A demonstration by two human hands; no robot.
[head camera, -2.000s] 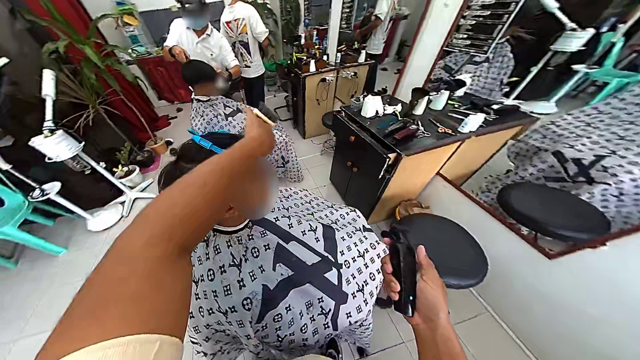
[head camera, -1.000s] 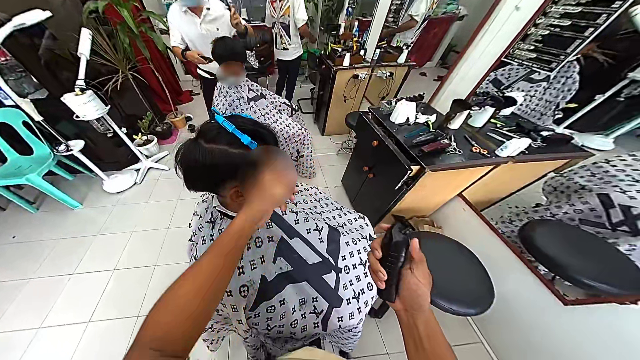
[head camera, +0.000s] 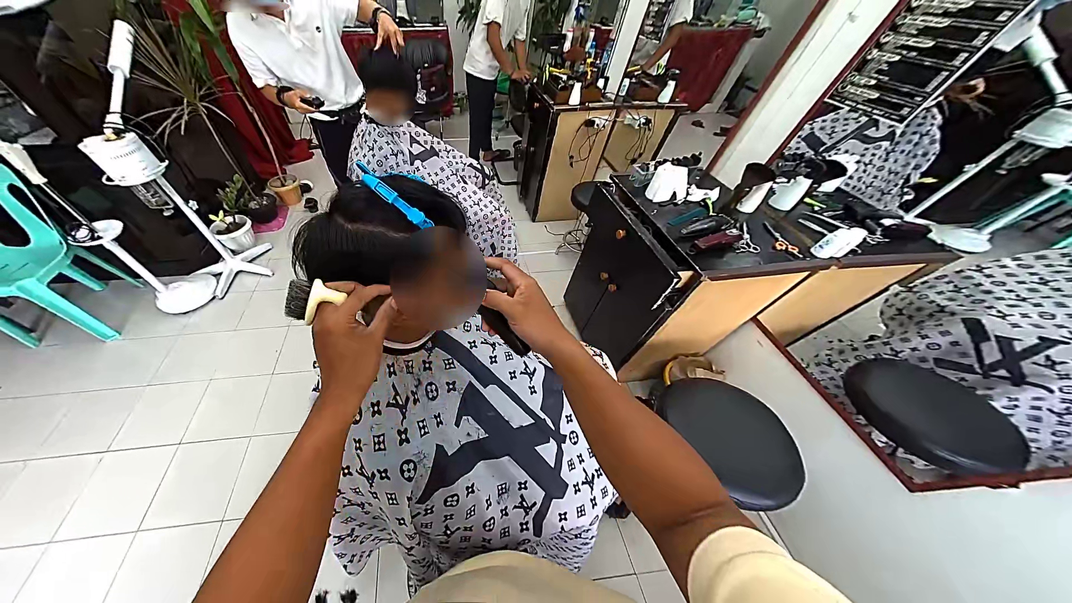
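A seated person wears a white patterned barber cape [head camera: 494,444], and a blue hair clip [head camera: 394,198] holds up part of the dark hair [head camera: 347,239]. My left hand [head camera: 347,335] is at the left side of the head, shut on a neck brush [head camera: 311,301] with a cream handle and dark bristles; its fingertips are by the ear and cheek. At the other side of the head, my right hand [head camera: 528,306] grips a black hair clipper [head camera: 504,332], partly hidden by the fingers and the face.
A black counter [head camera: 737,264] at right bears scissors [head camera: 783,243], clippers and bottles. A round black stool [head camera: 729,442] stands beside the cape, near a wall mirror. Behind, a co-worker [head camera: 297,59] attends another caped person. A white wheeled stand [head camera: 184,293] and green chair [head camera: 33,251] are at left.
My right hand has moved up and left with the clipper, from beside the cape to the head. My left hand has come to the left side of the head.
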